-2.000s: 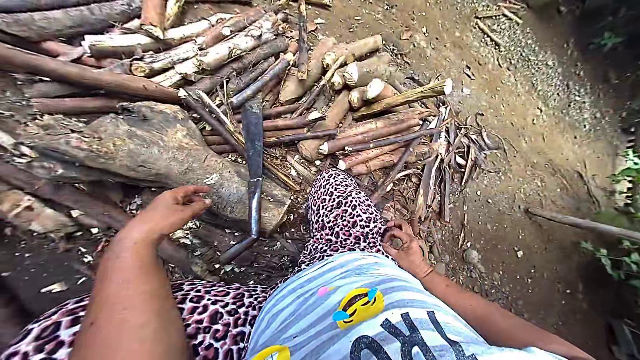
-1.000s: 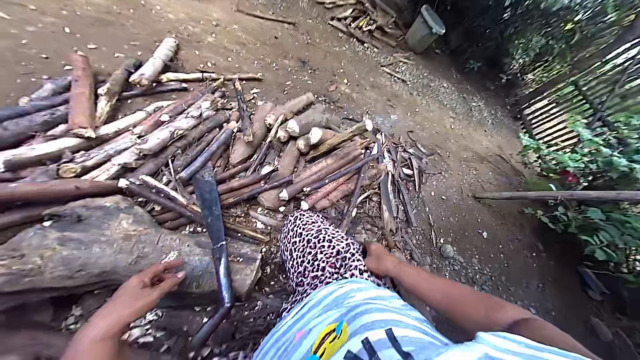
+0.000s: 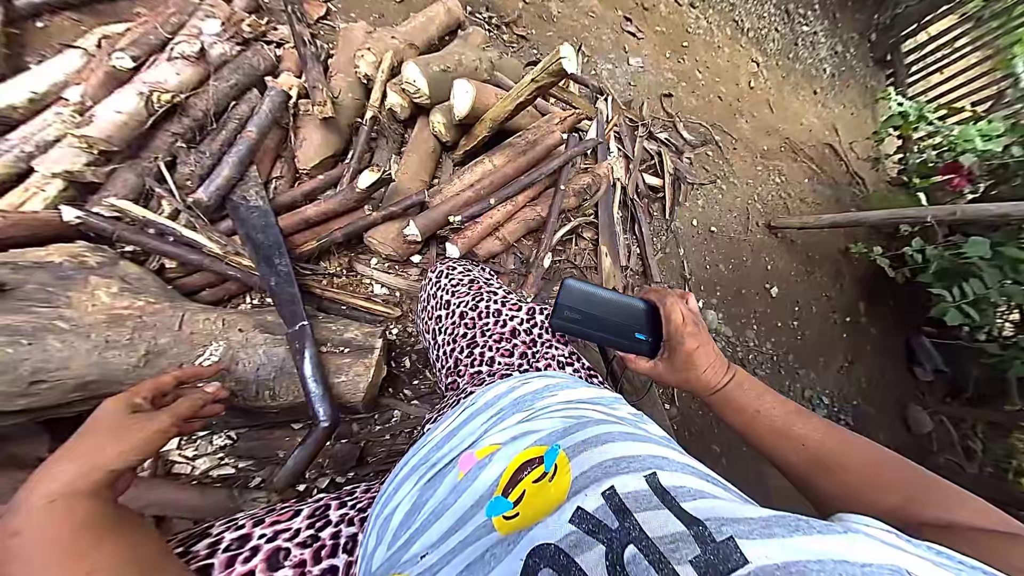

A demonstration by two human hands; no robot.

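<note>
My right hand [image 3: 680, 344] grips the end of a black power bank [image 3: 606, 317] with a small blue light, beside my knee in leopard-print trousers. A cable hangs under it. Over the near left part of a thick log [image 3: 160, 336], my left hand [image 3: 152, 424] is held with fingers apart and nothing in it. A machete [image 3: 280, 280] with a dark blade and a bent handle lies across that log, to the right of my left hand; its blade tip rests by the stacked sticks.
Cut logs and branches [image 3: 432, 72] are piled ahead and to the left. Split bark [image 3: 616, 208] lies right of the pile. A pole [image 3: 896, 216] juts in from the right, near leafy plants [image 3: 960, 272] and a slatted fence [image 3: 952, 56].
The black power bank is now in my right hand, which showed no such object in the earlier frames. My left hand stays near the log. The machete still lies on the log.
</note>
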